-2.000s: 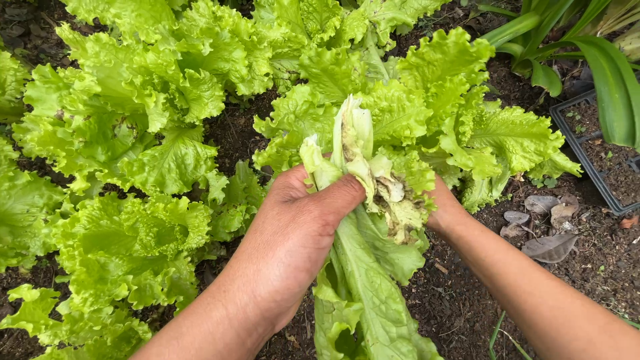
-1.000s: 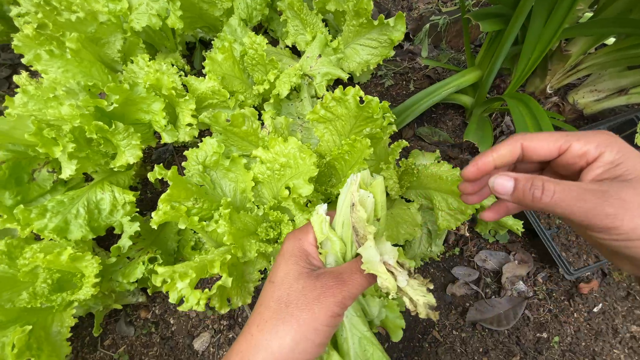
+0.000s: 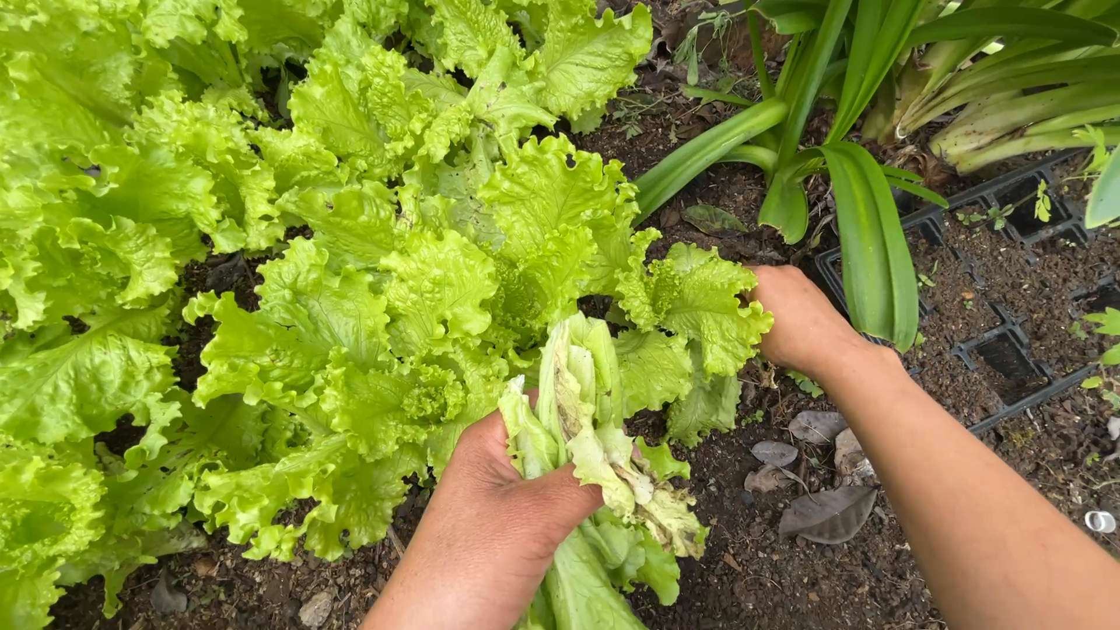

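Observation:
My left hand (image 3: pixel 507 516) is closed around a bunch of picked lettuce leaves (image 3: pixel 582 560), their pale cut ends pointing up. A withered, browned leaf (image 3: pixel 652 507) hangs over the bunch beside my thumb. To the right, my right hand (image 3: pixel 787 319) reaches down behind the outer leaves of a growing curly lettuce plant (image 3: pixel 700 306); its fingers are hidden, so what they touch cannot be seen. More green lettuce (image 3: pixel 341 297) grows in the soil around and to the left of my left hand.
A black plastic seedling tray (image 3: pixel 1032 398) filled with soil lies at the right. Strap-leaved plants (image 3: pixel 875 227) lean over its edge. Dry fallen leaves (image 3: pixel 827 514) lie on the soil below my right wrist, and a small white cap-like object (image 3: pixel 1100 521) is at the far right.
My right hand was behind the bunch, then in the air at the right with nothing visible in it, and is now down at the lettuce's right edge. My left hand keeps hold of the bunch.

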